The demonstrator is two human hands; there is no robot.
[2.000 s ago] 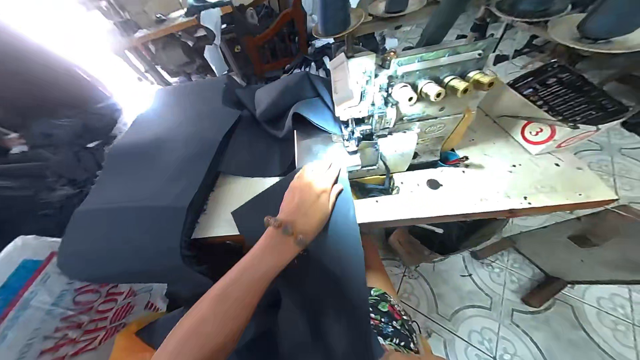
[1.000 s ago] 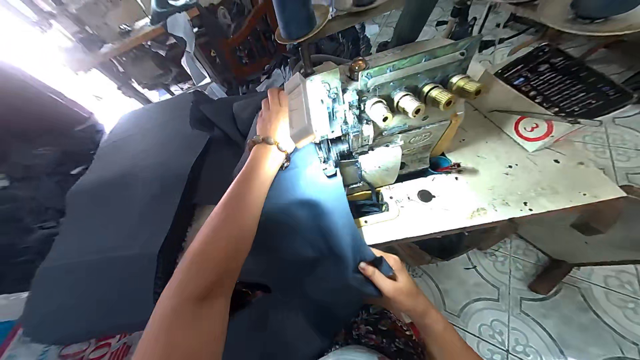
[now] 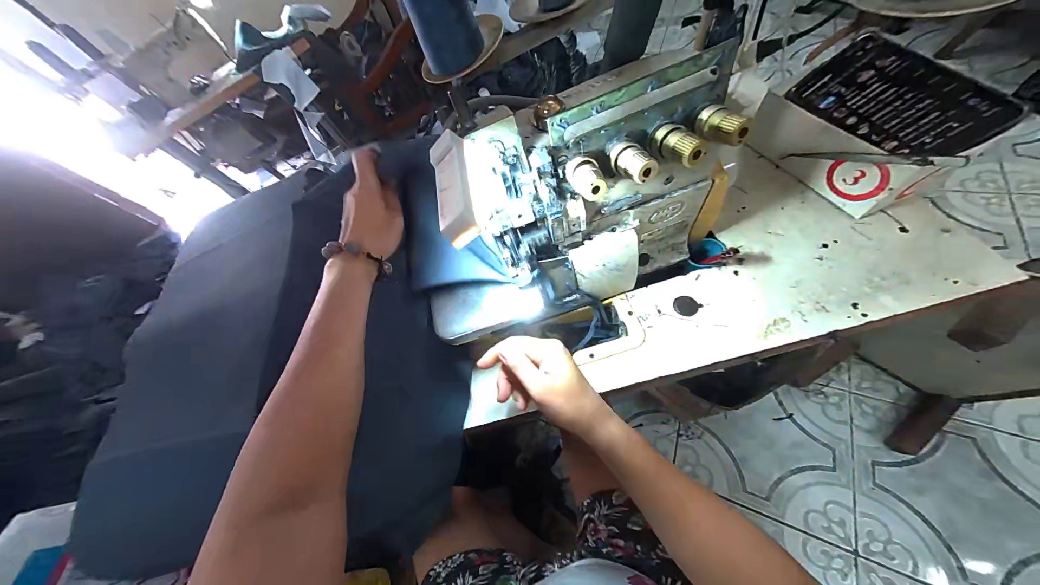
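My left hand (image 3: 372, 213), with a beaded bracelet at the wrist, lies on dark navy fabric (image 3: 406, 406) to the left of an overlock sewing machine (image 3: 593, 187). Its fingers point away from me and are slightly blurred; whether they grip the cloth is unclear. Part of the fabric reaches behind the presser area, beside the lit metal cloth plate (image 3: 479, 309). Nearer to me, my right hand (image 3: 536, 378) hovers by the table's front edge, fingers loosely curled and apart, holding nothing. A larger stack of dark fabric (image 3: 195, 366) spreads at the left.
The worktable (image 3: 812, 276) extends right, with a small blue cup (image 3: 707, 250) beside the machine. A white box (image 3: 853, 179) with a black printed panel and tweezers (image 3: 877, 157) stands at the back right. A thread cone (image 3: 445, 36) rises behind the machine.
My left hand has moved farther away along the fabric. My right hand has let go of the fabric edge, which has shifted left from the front of the machine, uncovering the cloth plate.
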